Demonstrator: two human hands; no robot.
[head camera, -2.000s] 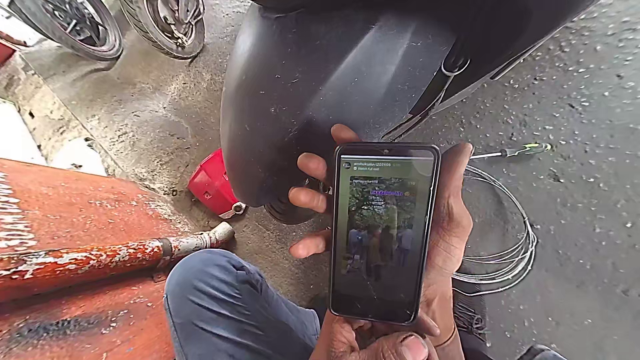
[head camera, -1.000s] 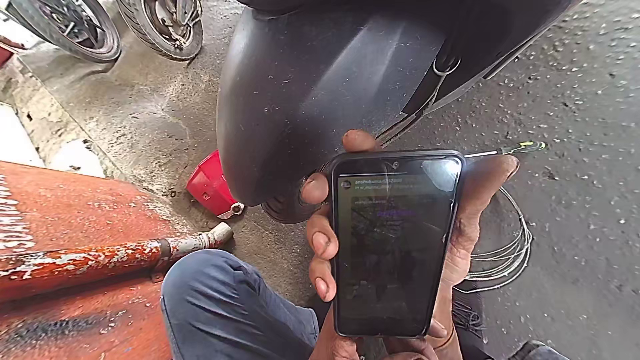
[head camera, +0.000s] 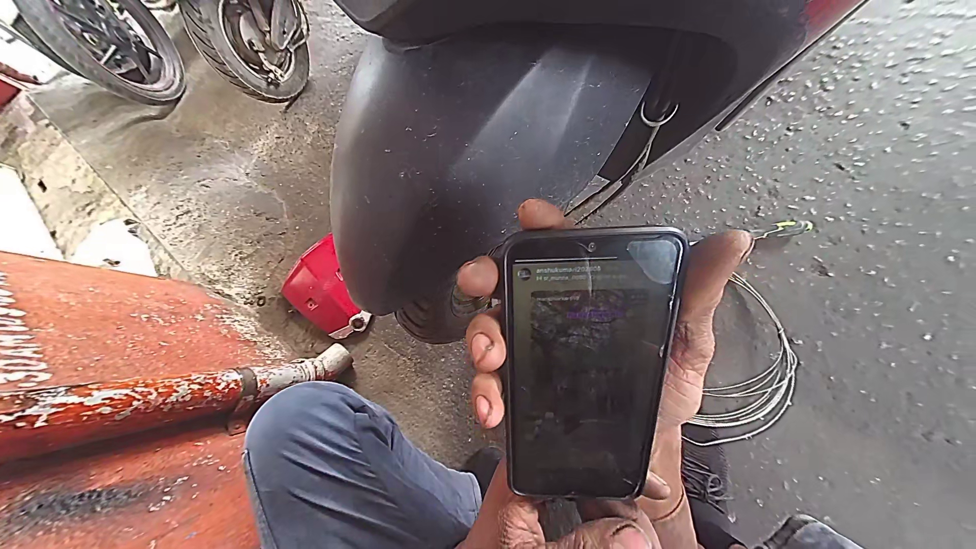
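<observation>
A smartphone with a dark case stands upright in my right hand, its dim screen facing me. The right fingers wrap its left edge, and the thumb lies along its upper right side. My left hand is at the phone's lower end, close to the right wrist; its fingers are mostly hidden and the frame edge cuts it off. Behind the phone is a two-wheeler's black plastic fender, with a wheel partly showing below it. A cable hangs beside the fender.
A red plastic part lies on the ground left of the wheel. A coil of thin cable and a screwdriver lie at right. An orange metal structure with a worn pipe borders the left. Two more wheels stand at upper left.
The phone's screen is darker than two seconds ago. My left thumb, hidden from view one second ago, shows again at the bottom. The right hand keeps its hold on the phone.
</observation>
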